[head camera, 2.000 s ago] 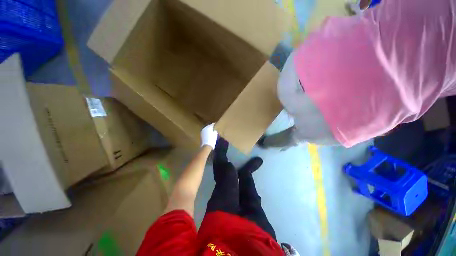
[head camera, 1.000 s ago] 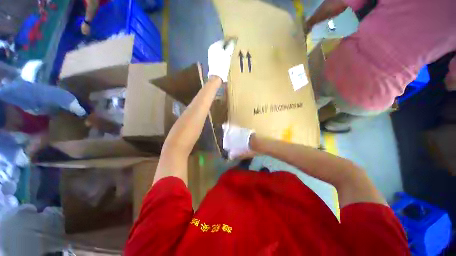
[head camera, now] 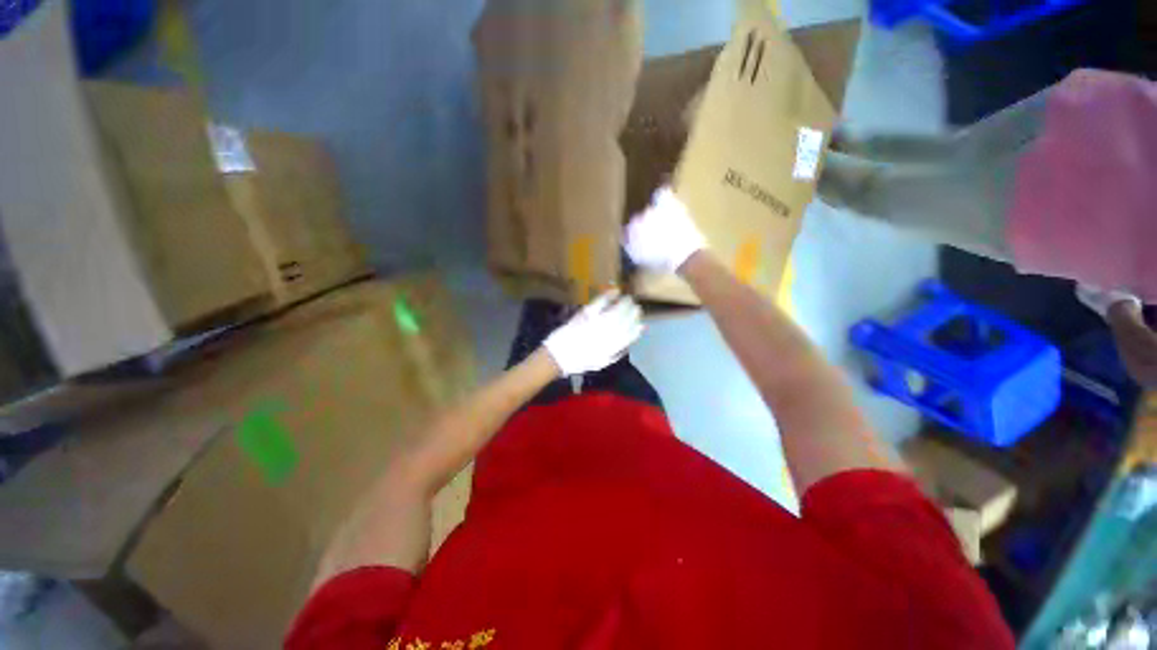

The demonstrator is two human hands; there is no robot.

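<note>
A brown cardboard carton stands in front of me, its side panels angled apart with a dark gap between them. The right panel has black print, a white label and orange-tan tape. My right hand, in a white glove, is closed on the near edge of the right panel, beside the gap. My left hand, also white-gloved, is at the carton's lower near corner with its fingers extended and somewhat apart. Its fingertips are close to the cardboard; contact is blurred.
Large cartons with green tape marks lie at the left, one with a white label. A blue stool is at the right. A person in pink is at the right edge. A green-topped surface is at the lower right.
The carton has moved from upright between my hands to farther forward, its panels now spread apart. My left hand has come down to its lower corner. The person in pink has moved right.
</note>
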